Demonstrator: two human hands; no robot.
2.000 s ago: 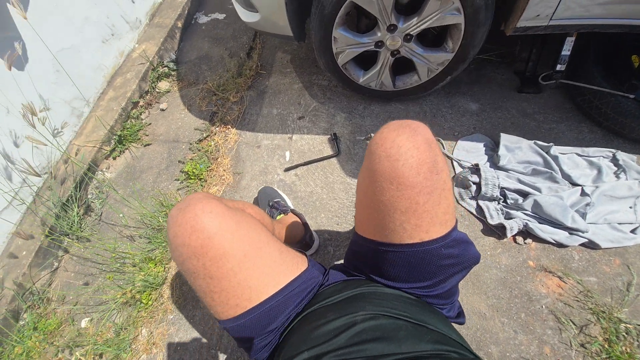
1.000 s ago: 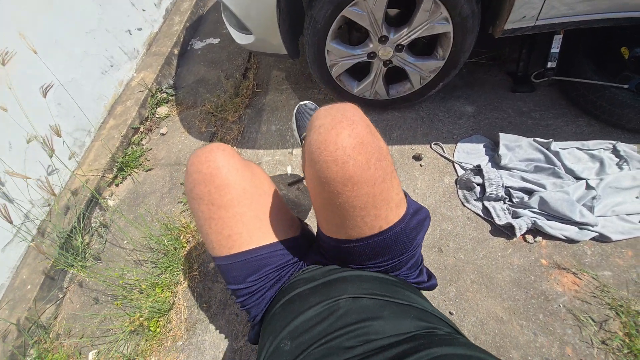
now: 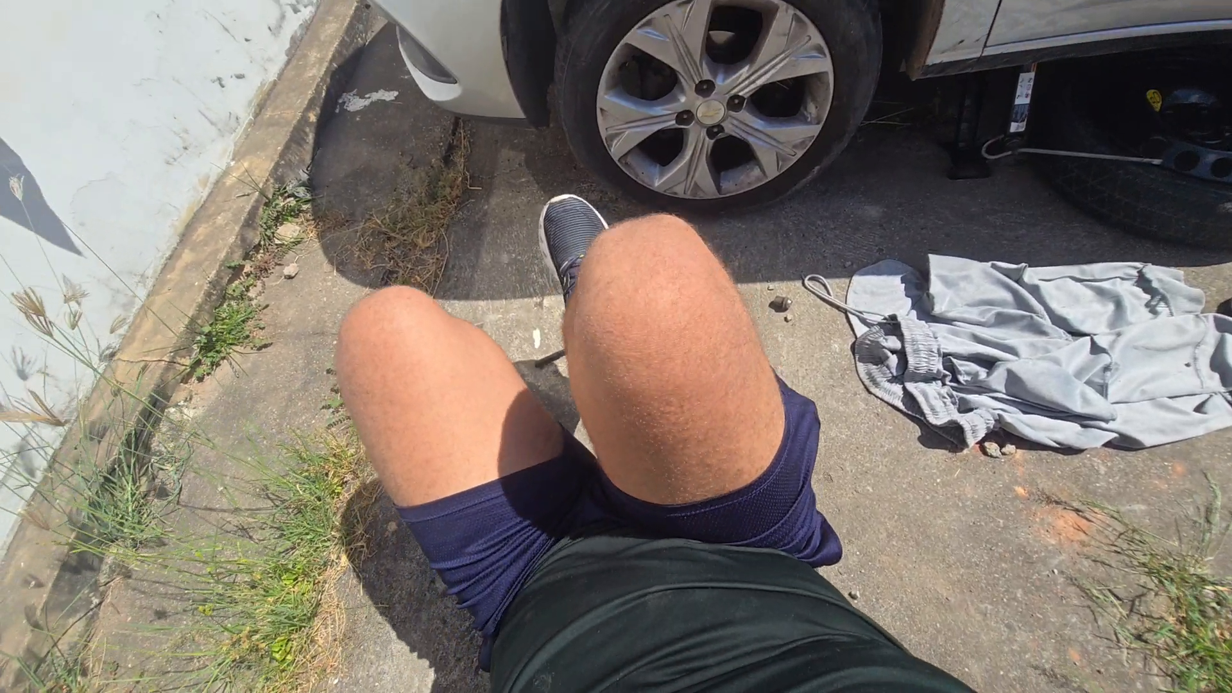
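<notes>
Neither my left hand nor my right hand shows in the head view. Both my knees are bent in front of me, below a car wheel [image 3: 714,111] with a silver alloy rim and its lug nuts in place. One grey sneaker [image 3: 570,236] rests on the concrete just short of the tyre. Between my legs a short end of a dark metal bar [image 3: 550,358] shows; my leg hides the rest. Grey drawstring shorts [image 3: 1049,351] lie spread on the ground at the right.
A jack [image 3: 970,130] stands under the car's sill, near a rod with a hooked end [image 3: 1088,153]. A spare wheel [image 3: 1136,183] lies beneath the car. Along the left run a concrete curb [image 3: 207,226], a white wall [image 3: 125,125] and grass tufts [image 3: 279,539]. Small stones [image 3: 781,303] lie near the shorts.
My legs have shifted, and a sneaker now rests nearer the wheel. The L-shaped dark bar, in full sight two seconds ago, is now mostly behind my leg.
</notes>
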